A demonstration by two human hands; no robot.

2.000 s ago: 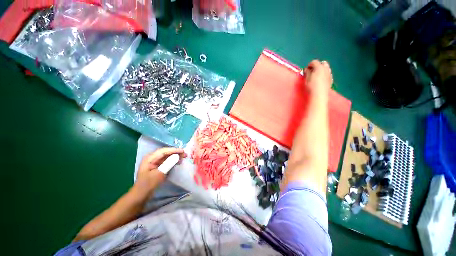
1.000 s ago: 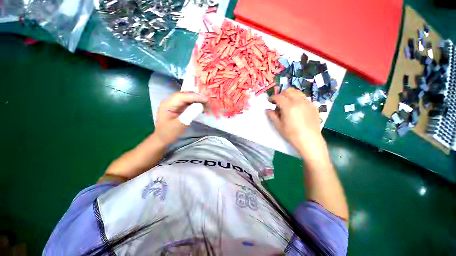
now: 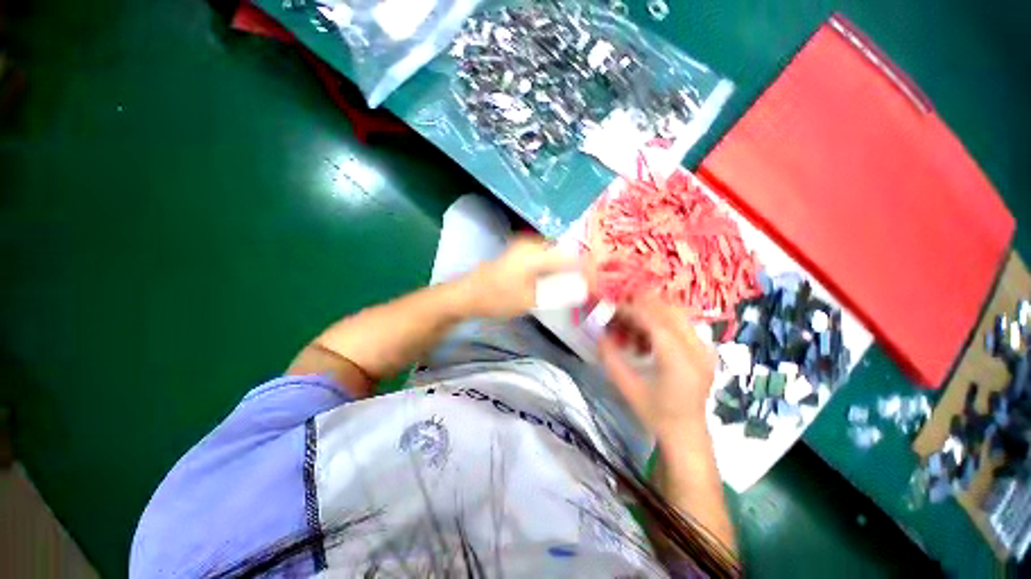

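Observation:
My left hand [image 3: 522, 278] and my right hand [image 3: 656, 364] are close together at the near left edge of the white board [image 3: 743, 451]. Both are blurred. A white finger cot or wrap [image 3: 561, 291] shows on my left hand. A small pale and reddish piece [image 3: 599, 317] is at the fingertips between the hands; which hand grips it is unclear. The pile of red strips [image 3: 676, 247] lies just beyond my hands. The dark square pads [image 3: 783, 345] lie to its right, some of them pale.
Silver metal parts [image 3: 543, 79] lie on clear plastic beyond the strips, left of a large red tray [image 3: 865, 192]. Brown cardboard [image 3: 947, 420] with dark squares is at the far right. Clear plastic bits [image 3: 885, 420] lie between board and cardboard. The bench edge runs diagonally.
My right hand has come from the red tray to the pads, then to beside my left hand. A small piece now shows between them. The view has shifted and turned.

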